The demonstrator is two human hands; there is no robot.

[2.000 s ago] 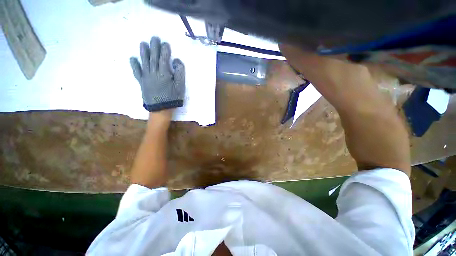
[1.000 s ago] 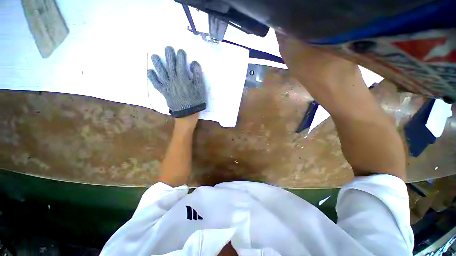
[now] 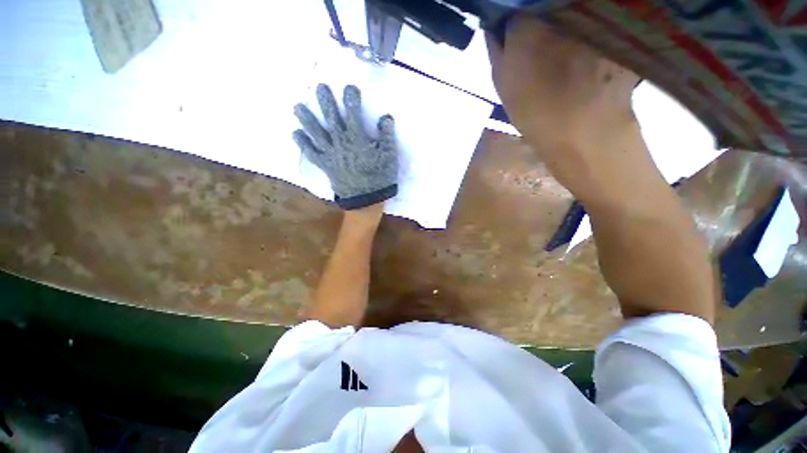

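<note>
My left hand, in a grey mesh glove with a dark cuff, lies flat on the white marker paper, fingers spread, holding nothing. The cutting machine fills the upper right, its red, white and blue label showing. Its narrow metal knife guide stands on the paper, beyond my gloved fingers. A dark slit runs right from it to the paper's edge. My right forearm reaches up to the machine. My right hand is mostly hidden by the machine body, so its fingers cannot be seen.
A grey-beige cloth weight lies on the paper at the upper left. Dark cut pieces with white tops lie on the brown table at the right. A smaller dark and white piece lies beside my right forearm. Green floor shows below.
In view, the lay, the weight and my gloved hand have shifted right. The slit right of the knife guide looks narrower, and the silver base plate no longer shows. The machine has turned, showing more label.
</note>
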